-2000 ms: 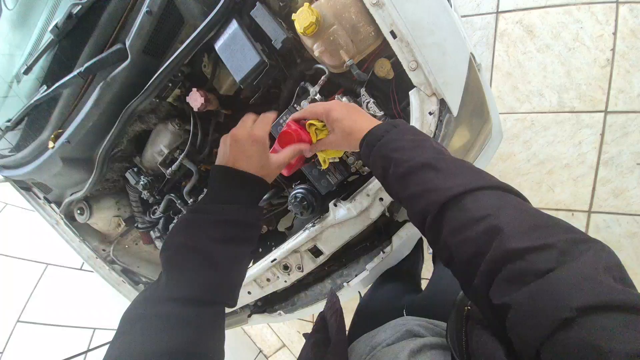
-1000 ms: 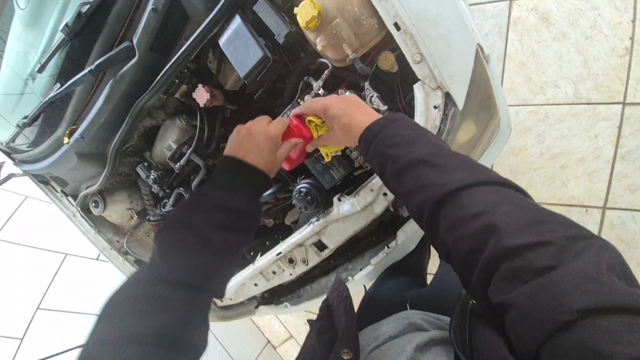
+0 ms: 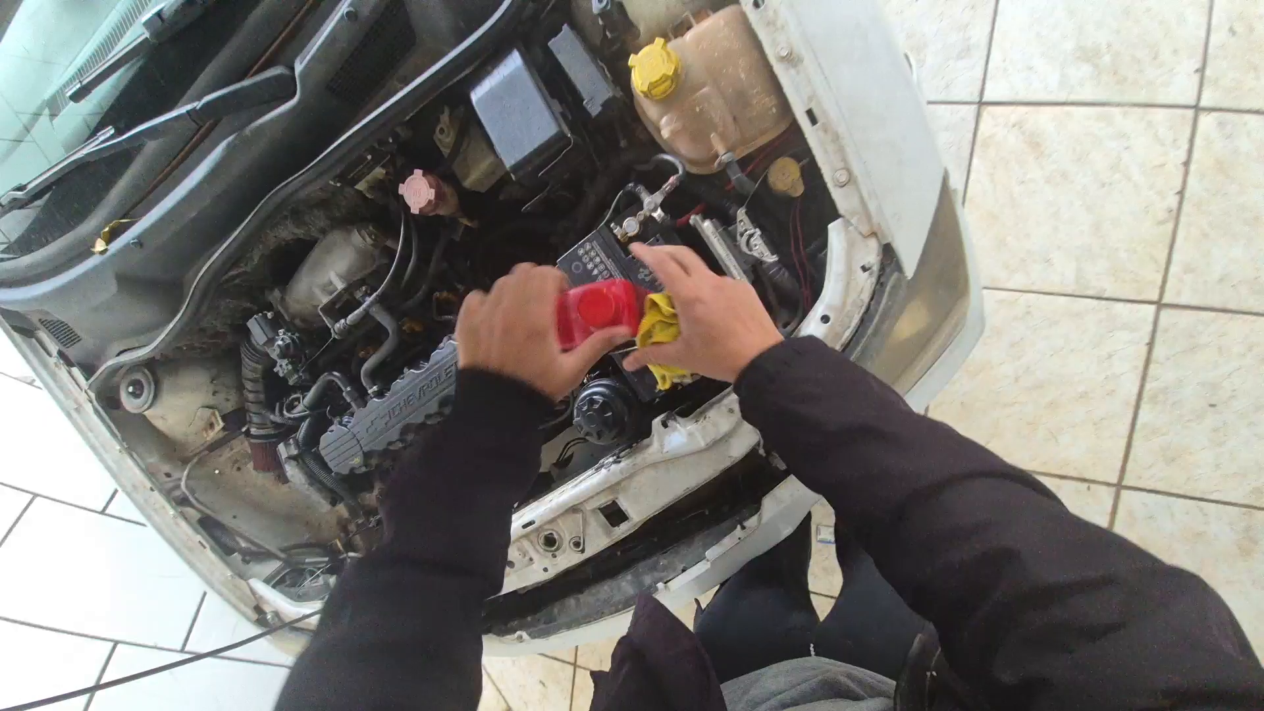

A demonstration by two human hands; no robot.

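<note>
My left hand (image 3: 515, 326) grips a red plastic bottle (image 3: 598, 310) from its left side, thumb along the lower edge. A round red part faces up on the bottle. My right hand (image 3: 707, 314) is at the right of the bottle, with a crumpled yellow cloth (image 3: 660, 336) between its thumb and fingers. Both hands are above the car battery (image 3: 598, 255) in the open engine bay. A round black cap (image 3: 603, 411) lies just below the bottle in the view. The bottle's underside is hidden.
A coolant tank (image 3: 726, 84) with a yellow cap (image 3: 656, 68) stands at the upper right of the bay. A pink cap (image 3: 419, 192) and the engine cover (image 3: 395, 413) are to the left. The white front crossmember (image 3: 632, 484) runs below my hands.
My right hand's fingers have moved off the bottle and spread more, with the yellow cloth still in that hand. My left hand stays on the red bottle.
</note>
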